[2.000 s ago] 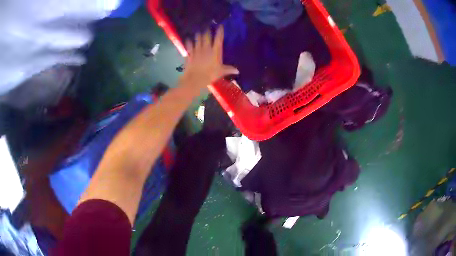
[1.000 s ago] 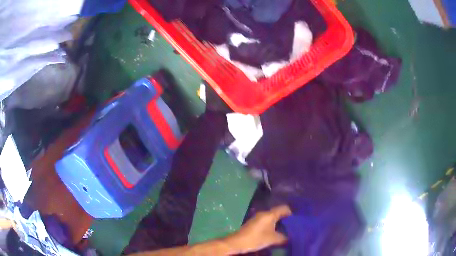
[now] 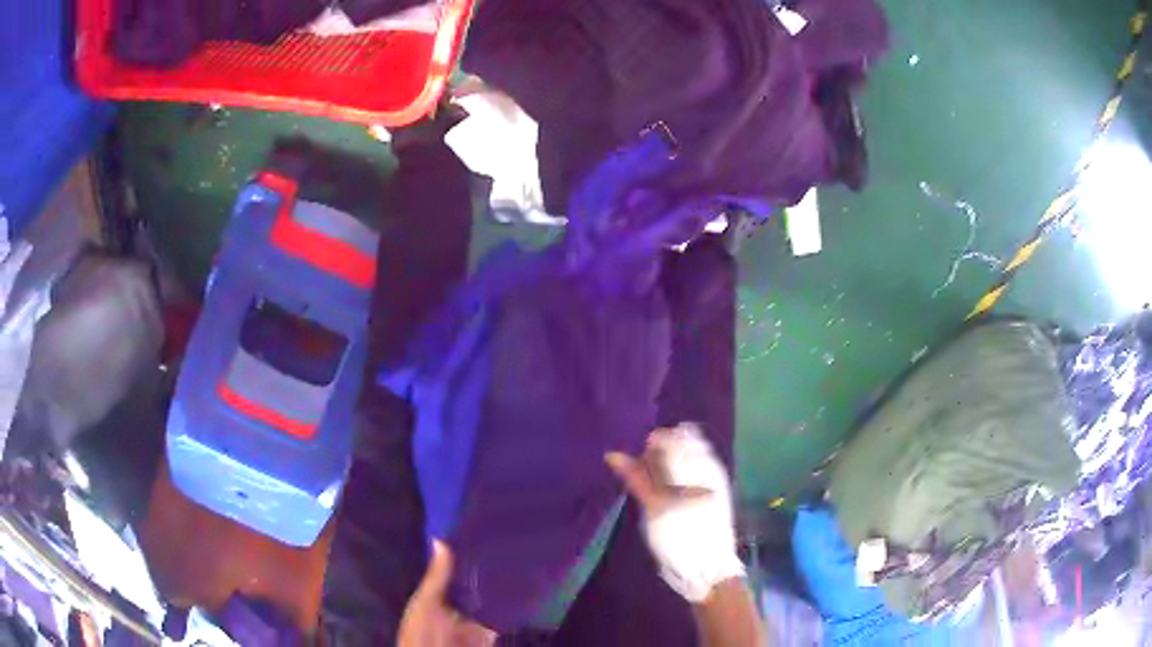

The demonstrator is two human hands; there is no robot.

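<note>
A dark purple cut panel with a bright blue-purple edge (image 3: 556,417) lies spread across my lap. My left hand (image 3: 442,613), bare and cut off by the bottom edge, holds the panel's lower left end, with the thumb along its side. My right hand (image 3: 682,512), in a white glove, is at the panel's right edge, thumb pointing left; it is slightly blurred, and its grip is unclear. The panel's upper end meets a heap of dark garment pieces (image 3: 670,89) on the floor. White scraps (image 3: 502,152) lie beside the heap.
A red basket (image 3: 265,82) holding dark cloth is at the upper left. A blue plastic stool (image 3: 272,367) with red edges is left of my legs. A grey-green stuffed sack (image 3: 960,442) is at the right, below yellow-black floor tape (image 3: 1011,272).
The view has shifted, so the basket shows further left and the sack has come into view. My left hand has moved from the heap to the panel on my lap. My gloved right hand has appeared.
</note>
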